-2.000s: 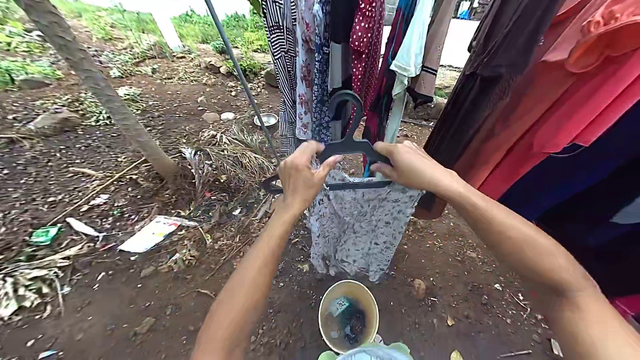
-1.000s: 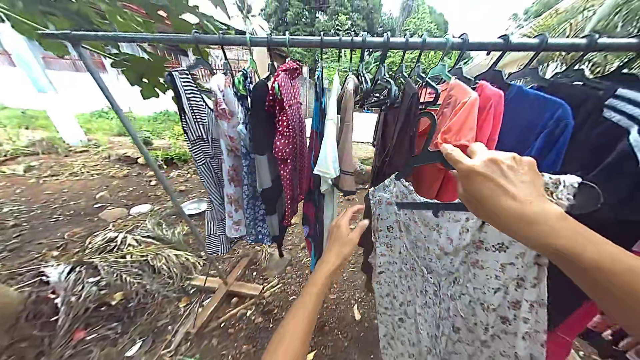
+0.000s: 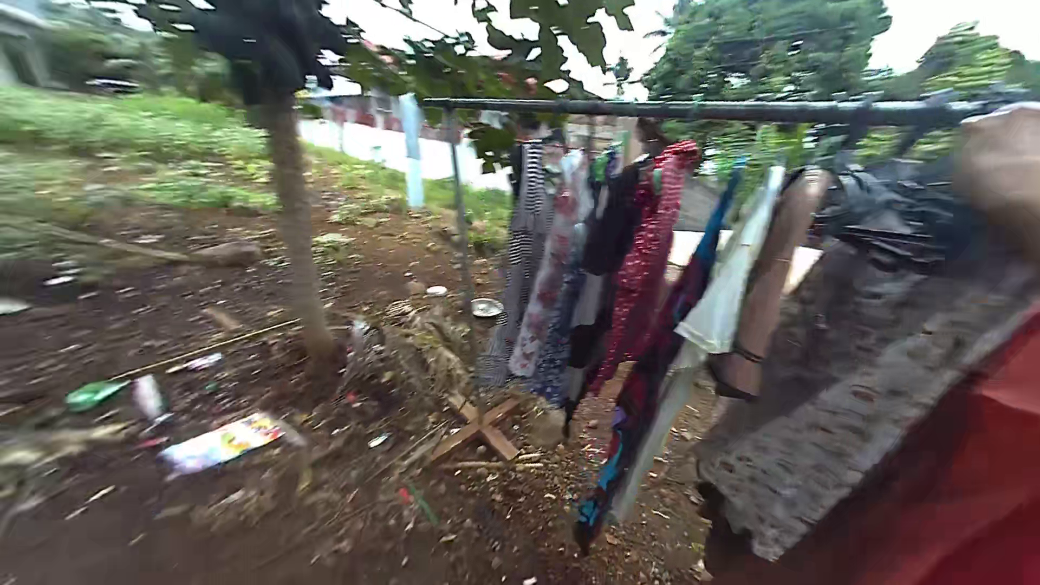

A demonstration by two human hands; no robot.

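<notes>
At the right edge my right hand is blurred, up by the metal rail; what its fingers hold cannot be made out. Below it the light floral garment hangs slanting among dark clothes, beside a red garment. Left of these hang a brown garment, a white garment, a red dotted garment and a black-and-white striped garment. My left hand is out of view.
A slim tree trunk stands left of the rail's thin post. Crossed wood pieces lie at the post's foot. A printed plastic wrapper and a green plastic piece lie on the soil.
The floral garment, held up on its hanger before, now hangs among the clothes near the rail. My left hand has left the view, which has swung left.
</notes>
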